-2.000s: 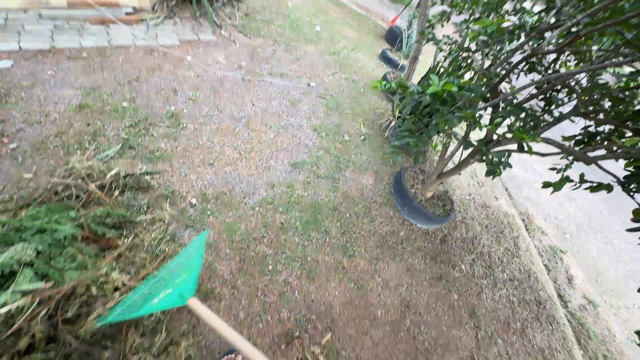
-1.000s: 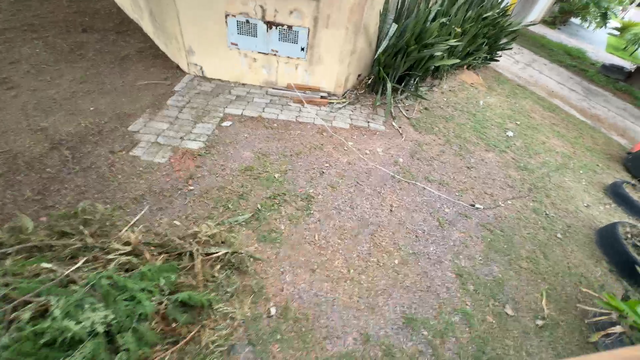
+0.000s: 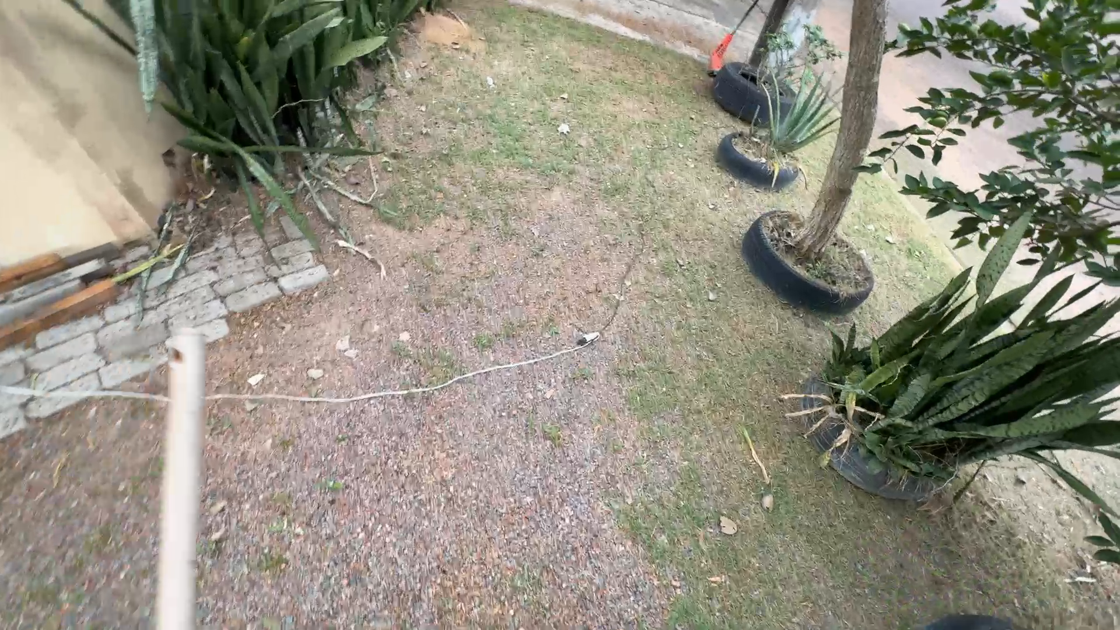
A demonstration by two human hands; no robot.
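Note:
Neither my left hand nor my right hand shows in the head view. A pale wooden pole (image 3: 182, 481) rises from the bottom edge at the left, its upper end near the paving, with a small dark hole close to the tip. Whatever holds it is out of frame. Behind the pole a white extension cord (image 3: 350, 399) runs across the gravel and meets a plug connection (image 3: 588, 338), from which a darker cord (image 3: 623, 293) goes on toward the grass.
Grey paving blocks (image 3: 254, 296) and wooden boards (image 3: 66, 311) lie by the wall (image 3: 70, 149), beside snake plants (image 3: 254, 79). At right, a tree trunk (image 3: 844, 131) stands in a tire planter (image 3: 809, 293); another tire (image 3: 875, 472) holds snake plants. An orange tool (image 3: 721, 52) is farther back.
The view has swung over the yard. The green rake-like head on a wooden handle, seen two seconds ago at lower left, is out of view; a pale pole now stands at the left.

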